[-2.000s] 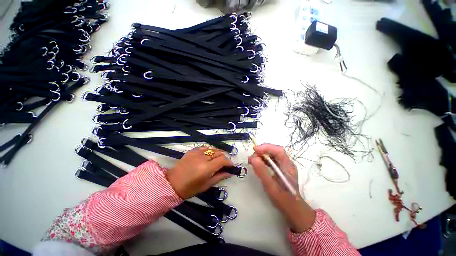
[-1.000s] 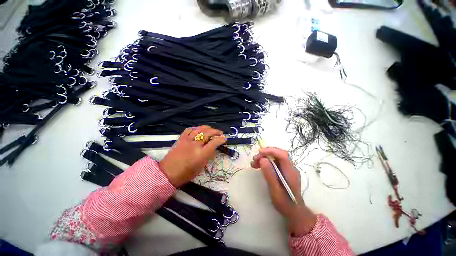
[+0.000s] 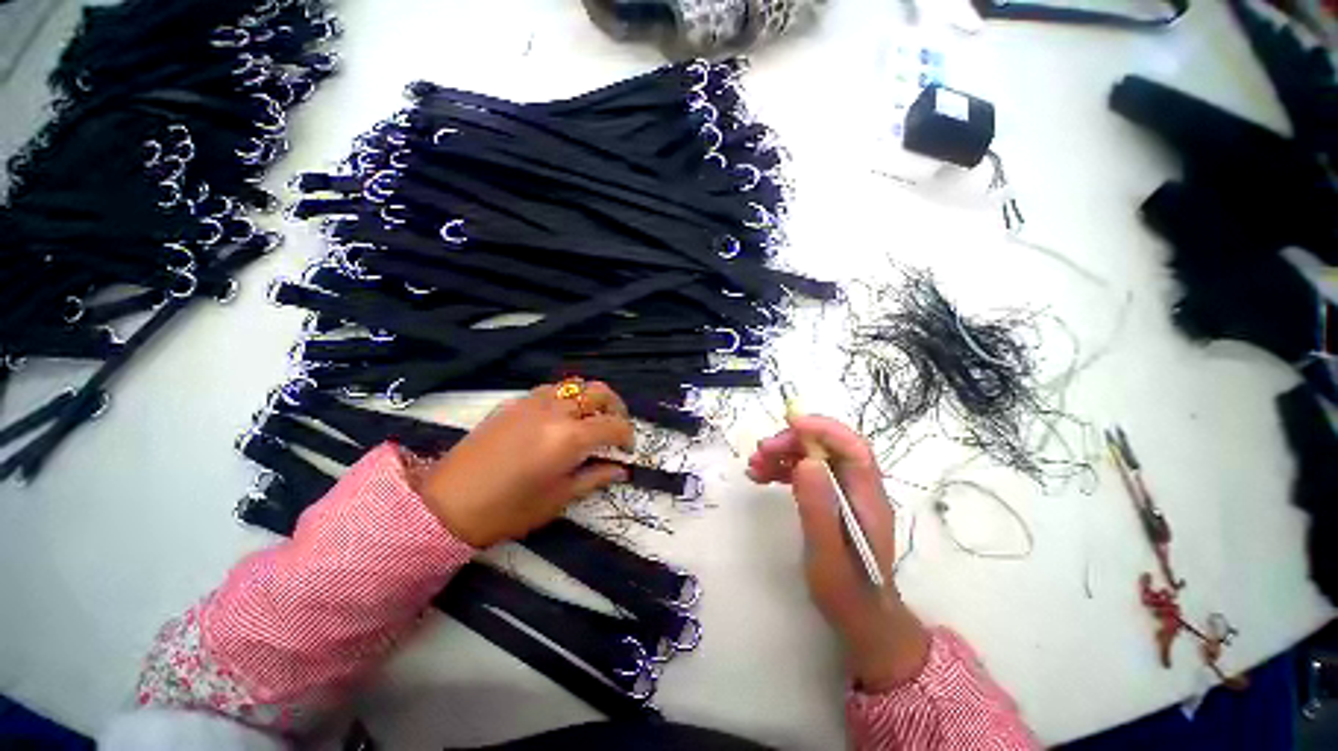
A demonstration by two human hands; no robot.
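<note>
My left hand lies at the lower edge of the central stack of black webbing straps, its fingers on a strap that ends in a silver D-ring. The part of this strap under the hand is hidden. My right hand holds a slim silver-white pen-shaped tool like a pencil, its yellowish tip pointing up, apart from the strap. Loose thread bits lie beside my left fingers. A smaller fanned group of straps lies below my left forearm.
A dark thread waste nest and a pale looped cord lie right of the stack. A black adapter is at the top. Slim snips or tweezers lie at right. Black fabric pieces are far right, another strap heap far left.
My left hand first moved up to the stack's lower edge, then slightly down and left, with a different strap end now beside its fingers. My right hand moved slightly right with the pen.
</note>
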